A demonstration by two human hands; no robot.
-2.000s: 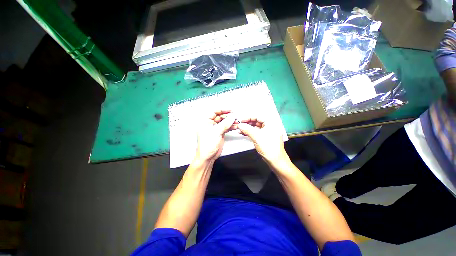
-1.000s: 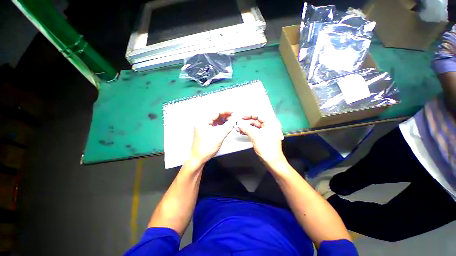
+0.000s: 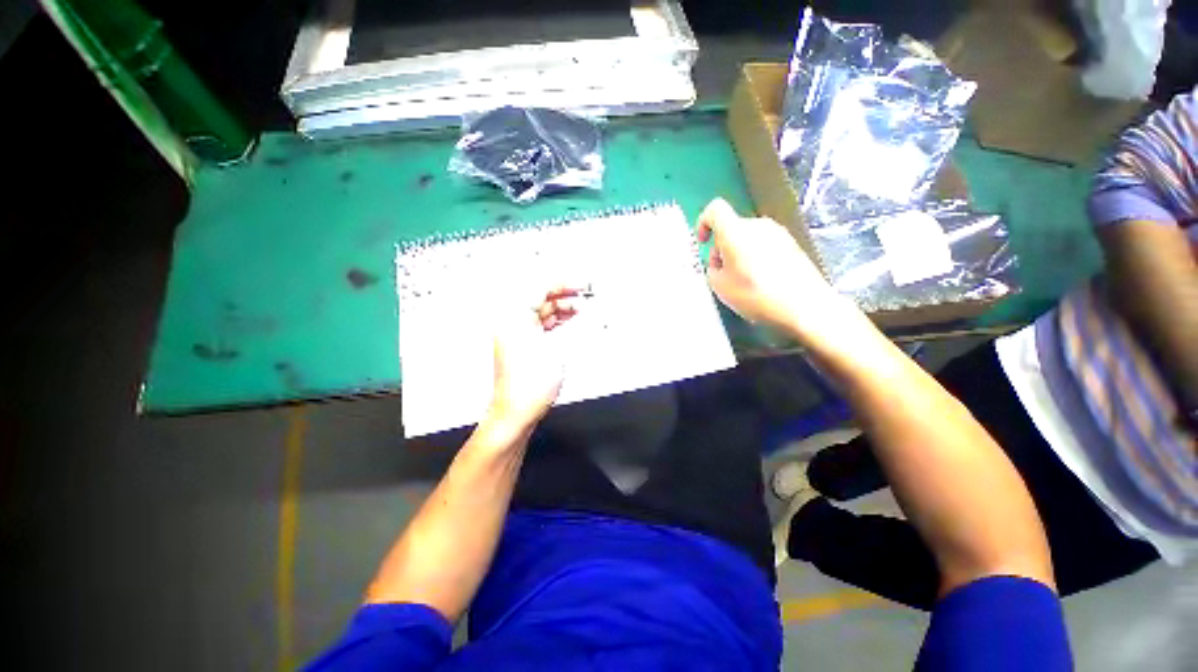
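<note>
A white spiral-bound notebook [image 3: 644,282] lies at the bench's front edge, its wire edge on the far side. My left hand [image 3: 532,348] is over the notebook's middle with its fingers curled; a tiny dark part [image 3: 587,292] shows beside its fingertips, and whether it is gripped cannot be told. My right hand [image 3: 749,263] is at the notebook's right edge, near the carton, fingers bent together; whether it holds anything is hidden. A clear poly bag of dark parts [image 3: 530,155] lies beyond the notebook.
An open brown carton [image 3: 766,145] with shiny bags [image 3: 874,145] stands right of the notebook. White-silver frames [image 3: 493,82] lie at the back, a green post [image 3: 171,92] at the back left. A brown box [image 3: 1031,92] is at the back right. A person [image 3: 1090,328] stands at the right.
My right hand has moved away from my left hand, right and away from me, to the notebook's right edge. My left hand stays over the notebook. The view has shifted slightly.
</note>
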